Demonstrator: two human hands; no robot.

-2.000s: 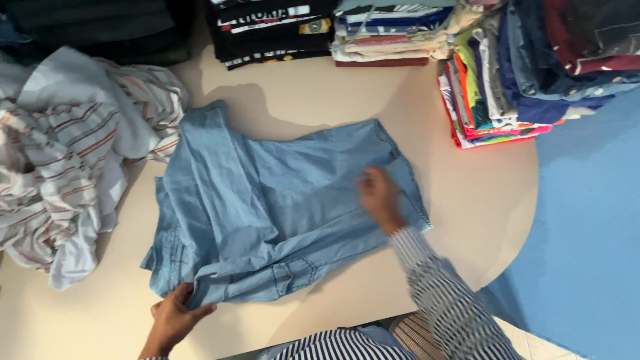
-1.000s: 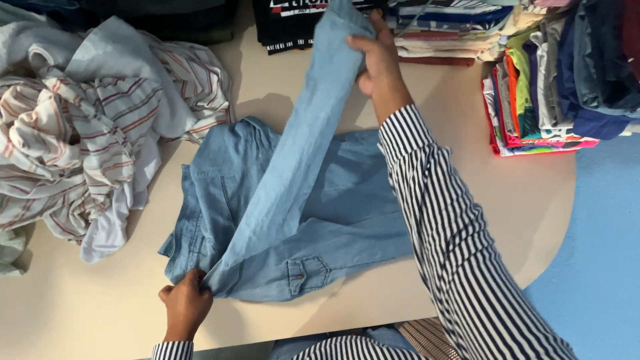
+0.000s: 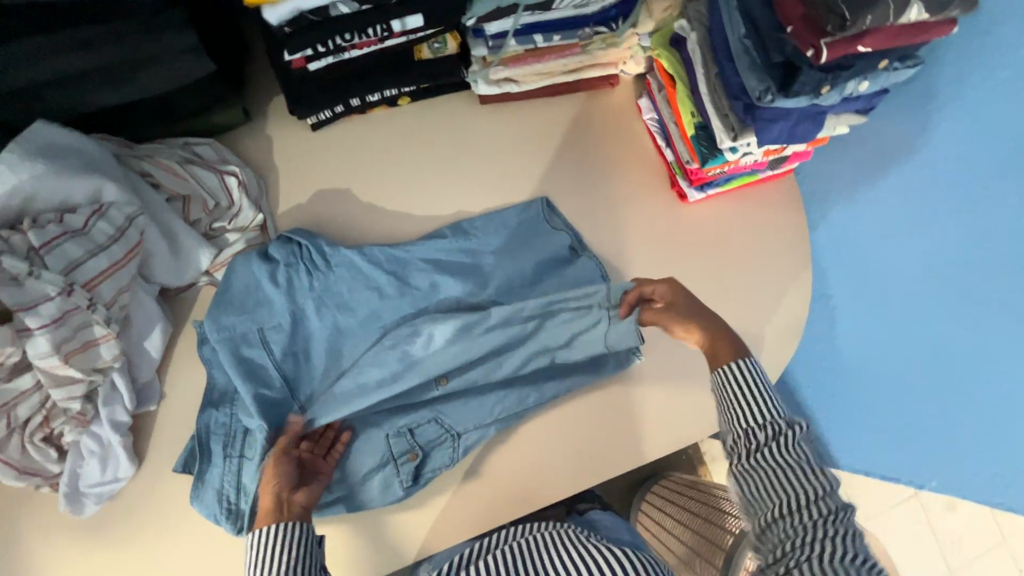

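Observation:
A light blue denim shirt (image 3: 416,320) lies on the pale table, its collar end at the left and one sleeve (image 3: 496,336) laid lengthwise over the body. My right hand (image 3: 668,312) pinches the cuff of that sleeve near the shirt's right edge. At the shoulder end, my left hand (image 3: 300,472) rests palm up on the shirt with its fingers apart, by the fold where the sleeve begins. A buttoned chest pocket (image 3: 422,452) shows to the right of my left hand.
A crumpled heap of striped and white cloth (image 3: 88,288) lies at the left. Dark folded clothes (image 3: 104,64), black printed shirts (image 3: 368,56), pale folded garments (image 3: 552,56) and a colourful stack (image 3: 720,152) line the back. The table's rounded edge (image 3: 804,264) is at the right.
My right hand has brought the sleeve down from above the shirt onto its body. My left hand, which gripped the shirt's near edge, has let go and turned palm up.

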